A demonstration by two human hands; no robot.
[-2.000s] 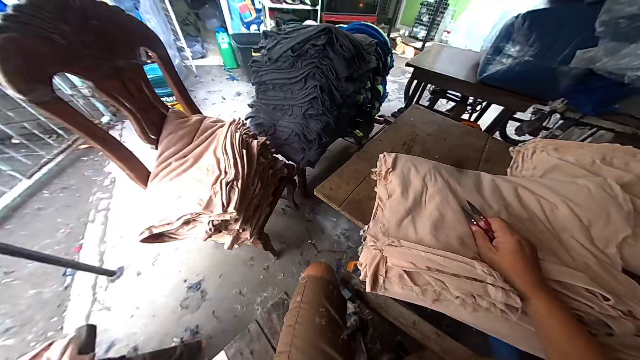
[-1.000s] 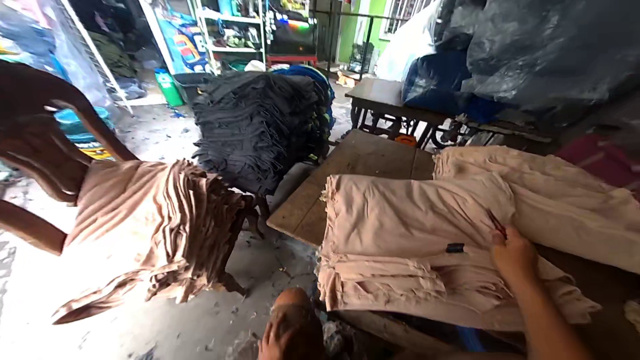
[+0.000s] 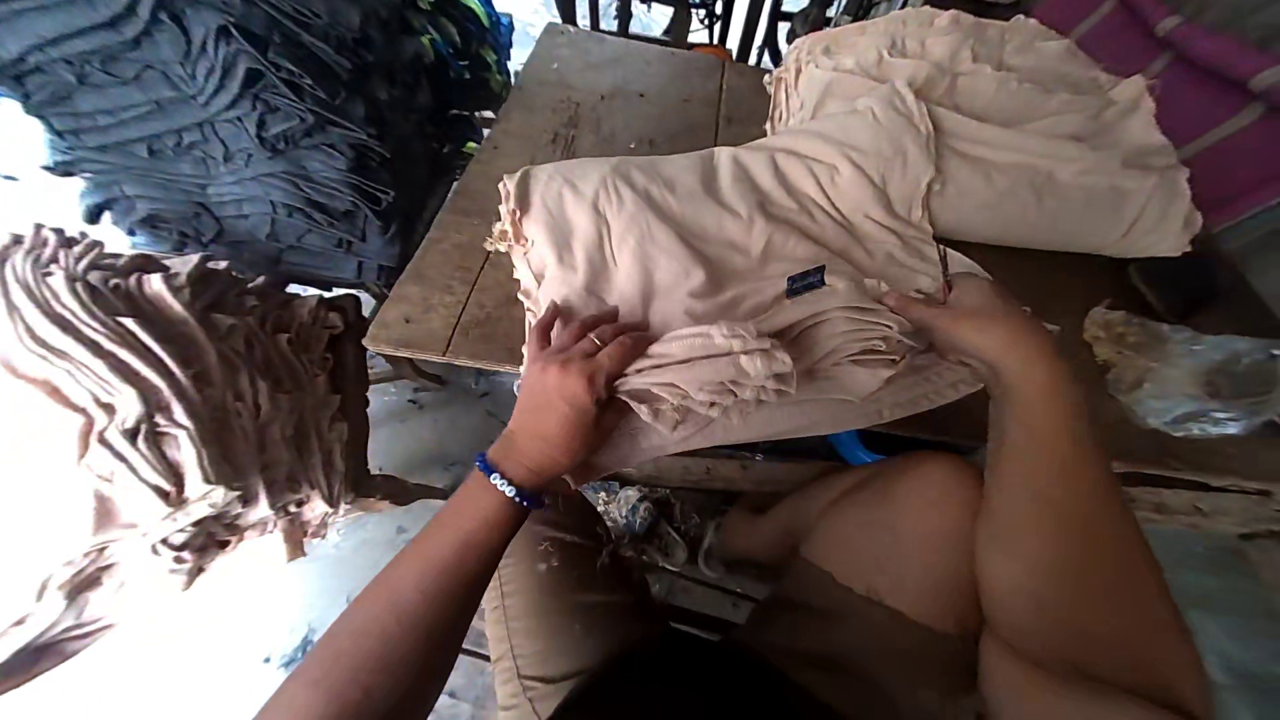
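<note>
A stack of beige fabric garments lies on the wooden table, its lower edge bunched into folds. My left hand rests on the left part of those folds, fingers spread and bent over the cloth; whether it grips any is unclear. At the right edge of the stack is my right hand, closed round small scissors, whose thin dark blades point up; its fingertips touch the cloth. A small dark label lies on the fabric between the hands.
A second beige fabric pile sits behind at the right. Dark grey cloth is heaped at the upper left, above light brown cloth stacked on a chair. A clear plastic bag lies on the right, near purple striped fabric.
My left hand has come from low by my knee onto the beige stack. My right hand stays at the stack's right side with the scissors. The view has tilted down and shifted right.
</note>
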